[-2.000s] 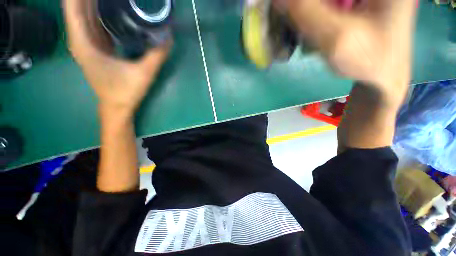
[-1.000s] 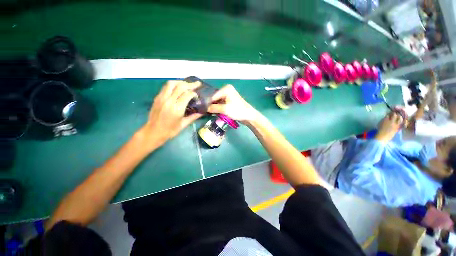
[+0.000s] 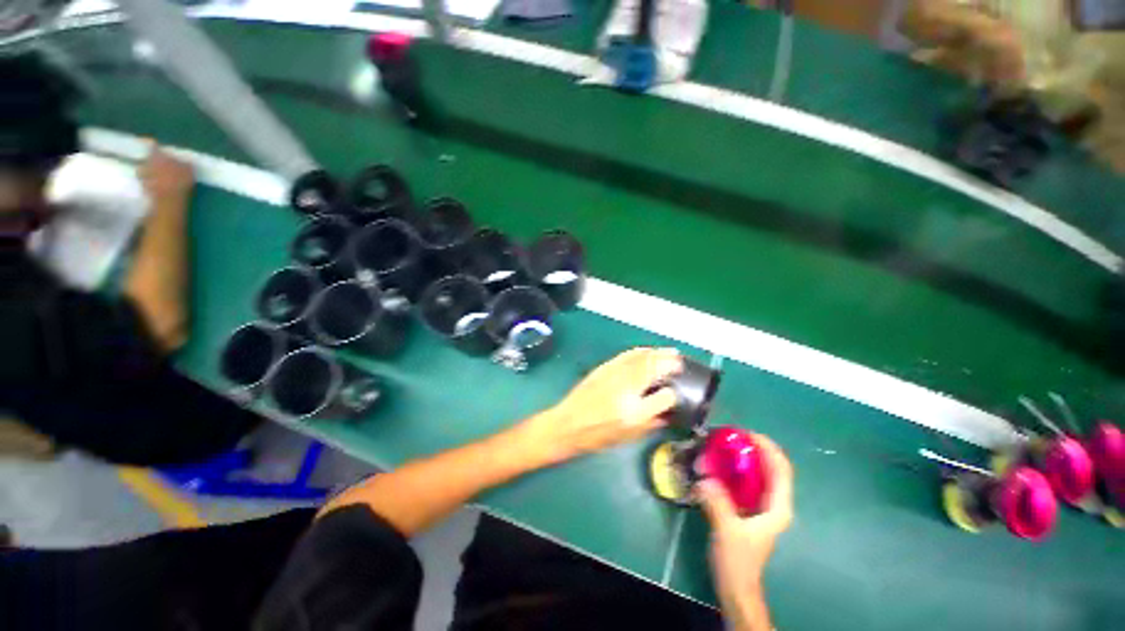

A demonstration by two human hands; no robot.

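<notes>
My left hand (image 3: 617,397) holds a black housing (image 3: 693,394) above the green bench, its fingers around the left side. My right hand (image 3: 755,508) holds a motor unit by its magenta cover (image 3: 737,468), just below the housing. The yellowish end of the motor unit (image 3: 670,472) points left. The two parts are close together; I cannot tell if they touch. The inside of the housing is hidden.
Several open black housings (image 3: 347,311) stand grouped at the left. Several magenta-covered motor units (image 3: 1026,502) stand at the right edge. A long white strip (image 3: 790,360) crosses the bench (image 3: 864,542). A person in black (image 3: 111,370) sits at the far left.
The view has swung left, bringing the housing group and another person into view. My right hand is now around the magenta cover; a second ago it was at the black housing.
</notes>
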